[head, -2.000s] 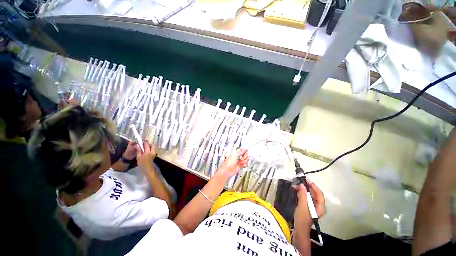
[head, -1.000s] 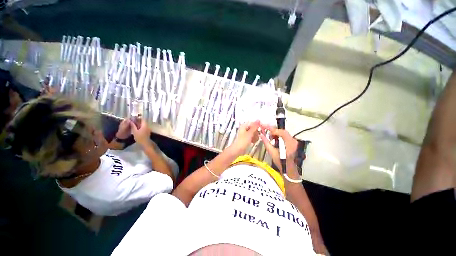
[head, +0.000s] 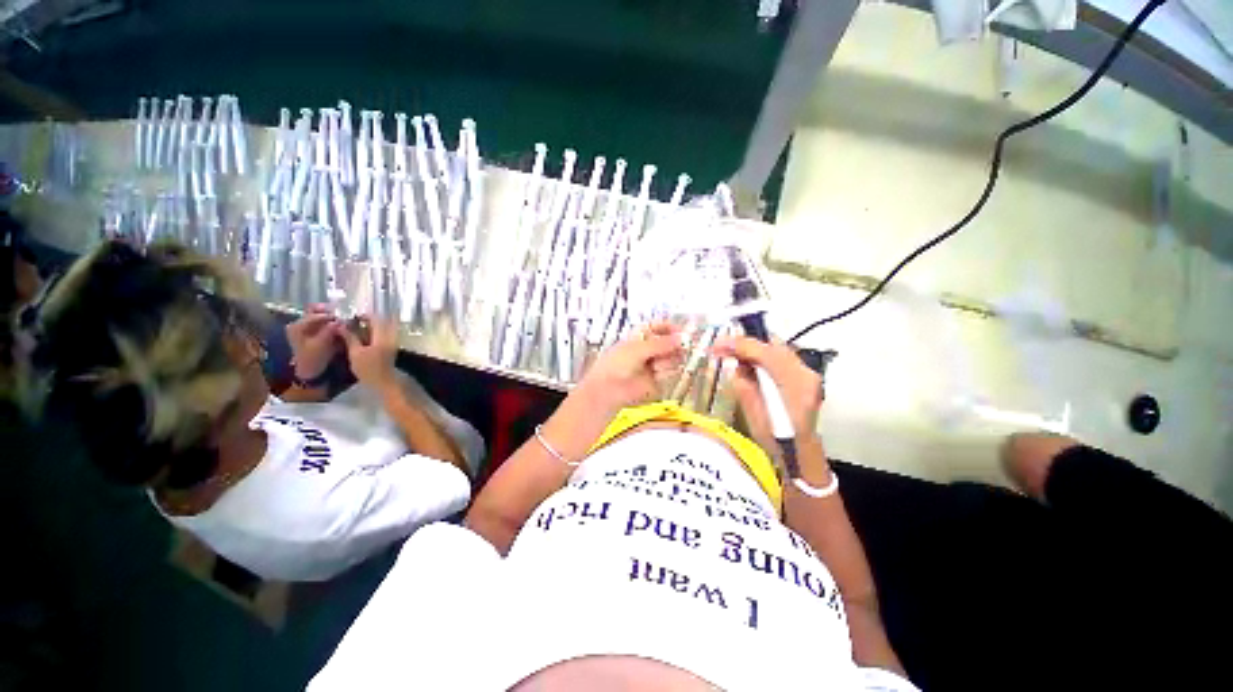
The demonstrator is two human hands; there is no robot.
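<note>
My right hand (head: 782, 385) holds the white and black soldering iron (head: 774, 403), its dark front part pointing away from me over a clear plastic bag (head: 703, 264). My left hand (head: 640, 365) is just left of it, fingertips together; any small part between them is too small to tell. Slim white handle units (head: 575, 264) lie in a row left of the bag, and a few more lie between and below my hands. The iron's tip is hard to make out against the bag.
A person (head: 271, 419) sits at my left, hands together at the bench edge. More rows of white units (head: 365, 203) lie in front of them. A black cord (head: 994, 169) curves over the cream surface (head: 933, 338). At right are another person's arm (head: 1082, 473) and a small black round object (head: 1144, 412).
My right hand has come left with the iron, close beside my left hand. The view has tilted down. The arm at the far right has moved lower and inward.
</note>
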